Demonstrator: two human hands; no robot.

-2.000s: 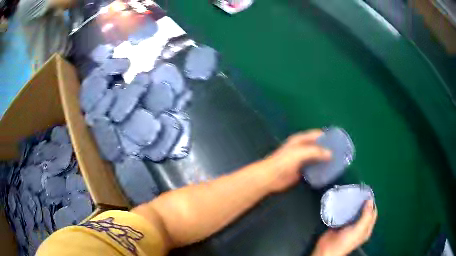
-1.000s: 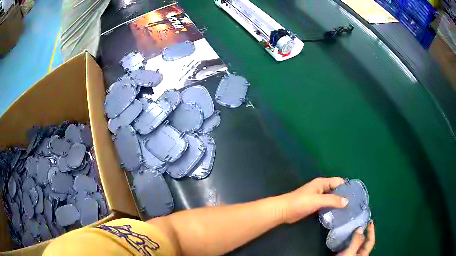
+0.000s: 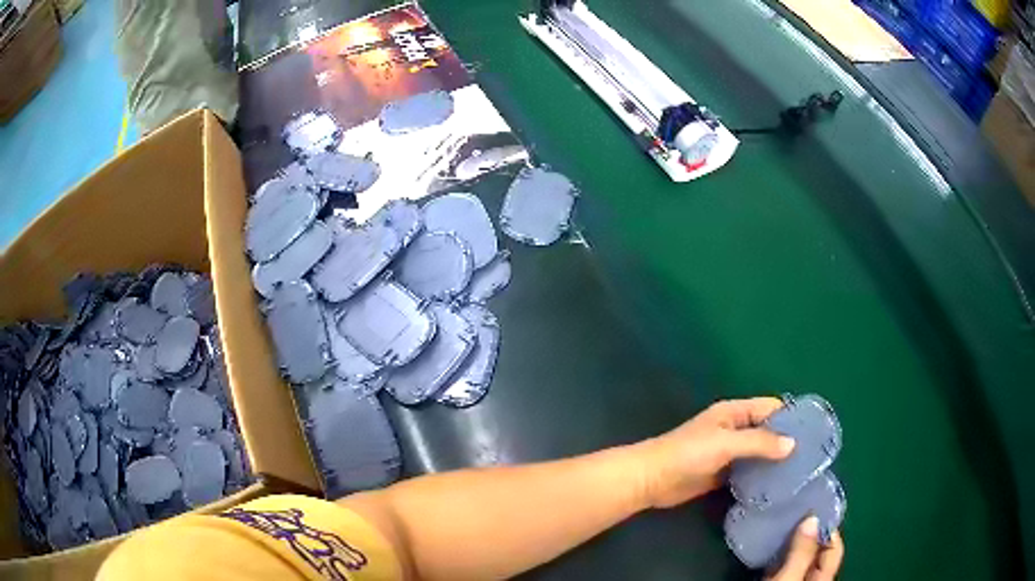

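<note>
My left hand (image 3: 717, 449) grips a grey-blue oval end cap (image 3: 801, 437) between thumb and fingers at the lower right. My right hand (image 3: 813, 556), cut off by the bottom edge, holds a second end cap (image 3: 772, 524) just below the first. The two caps overlap at their edges. A loose pile of end caps (image 3: 386, 321) lies to the left on the dark bench and a printed sheet (image 3: 392, 70). One cap (image 3: 538, 205) lies a little apart, right of the pile.
An open carton (image 3: 242, 329) full of grey caps stands at the left. A white housing (image 3: 619, 70) with a round motor end and black cord (image 3: 808, 111) lies on the green conveyor belt (image 3: 726, 272). A person's trouser leg (image 3: 176, 57) shows at the upper left. Blue crates (image 3: 948, 51) stand upper right.
The two caps, held apart at first, are now together and overlapping. The housing came into fuller view and has shifted down and right since one second ago.
</note>
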